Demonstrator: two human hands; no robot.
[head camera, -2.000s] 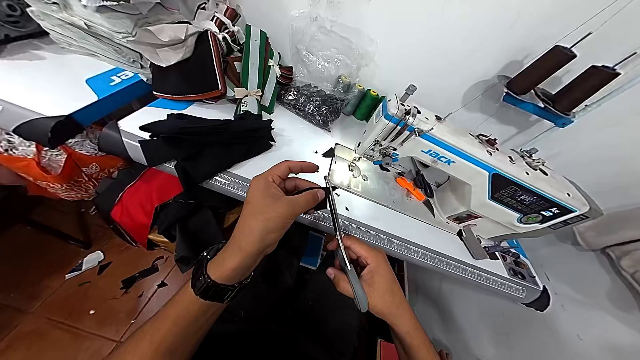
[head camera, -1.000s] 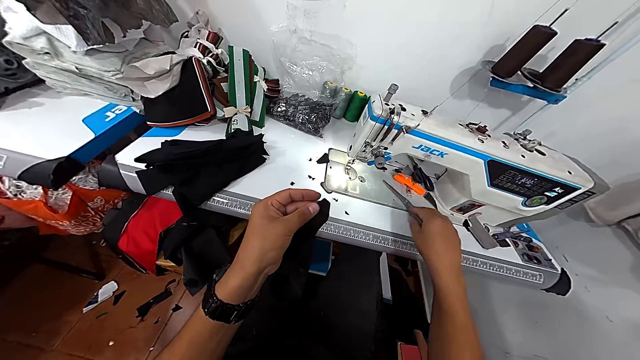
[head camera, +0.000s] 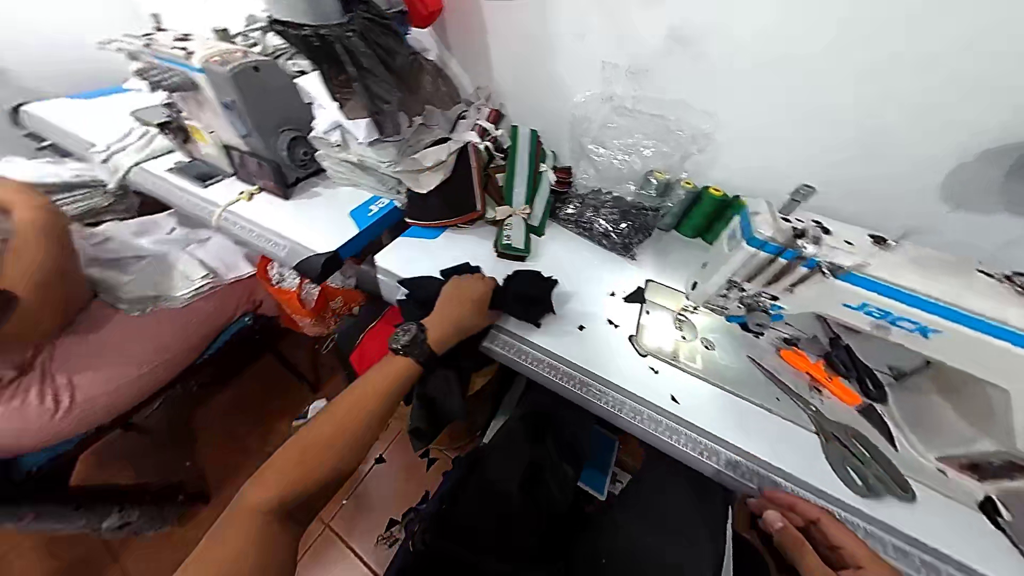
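My left hand (head camera: 464, 308), with a black watch on its wrist, is closed on black fabric pieces (head camera: 528, 297) at the table's front edge. My right hand (head camera: 808, 532) is at the lower right, by the table edge, fingers apart; whether it touches the dark item beside it is unclear. Metal scissors (head camera: 852, 448) lie on the table above my right hand, next to an orange-handled tool (head camera: 820, 376). The Jack sewing machine (head camera: 896, 308) stands at the right, its lamp lighting the needle plate (head camera: 664, 320). Small black scraps lie left of the plate.
Green thread spools (head camera: 704, 212) and a clear plastic bag (head camera: 632, 152) are by the wall. Tied striped trim bundles (head camera: 520, 192) stand behind the black fabric. Another sewing machine (head camera: 256, 112) is at the upper left. A seated person (head camera: 120, 344) is at the left, beside an orange bag (head camera: 312, 300).
My right hand has let go of the scissors, which now lie on the table. My left hand has moved left to the black fabric pile. The view has swung left.
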